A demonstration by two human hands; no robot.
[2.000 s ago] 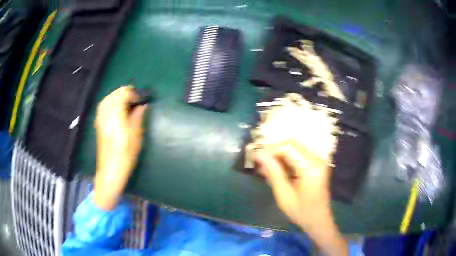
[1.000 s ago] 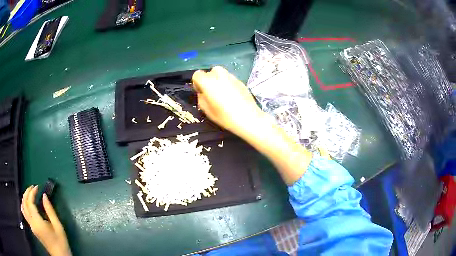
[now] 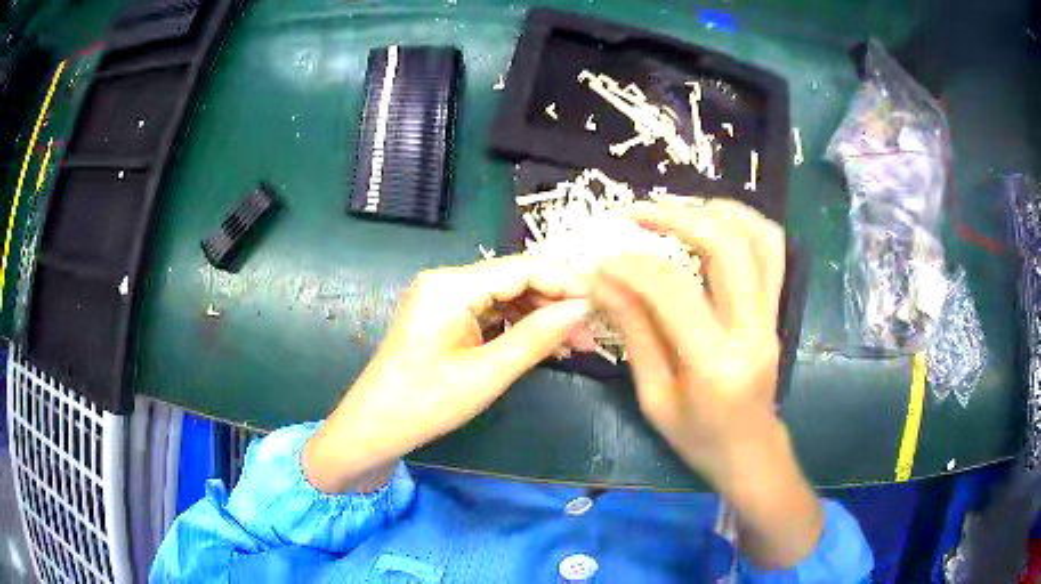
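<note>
My left hand [image 3: 457, 348] and my right hand [image 3: 708, 331] meet at the fingertips in front of the near parts tray [image 3: 792, 297]. What lies between the fingertips is too small and covered to tell. The heap of long white pins [image 3: 571, 222] is in the near tray, partly hidden behind my hands. The far parts tray [image 3: 519, 103] holds a sparse group of white pins [image 3: 651, 114] and tiny clips. The large housing stack [image 3: 409, 137] lies left of the trays. The small housing group [image 3: 240, 226] lies slanted further left.
The long black compartment tray [image 3: 86, 217] runs along the left edge. Crumpled clear plastic bags [image 3: 896, 217] lie at the right. A white slatted crate [image 3: 63, 456] is at lower left. Yellow line markings [image 3: 913, 416] show near both sides of the green bench.
My right hand has come back from the far tray and my left hand has moved in from the left; they now meet. The view has shifted too.
</note>
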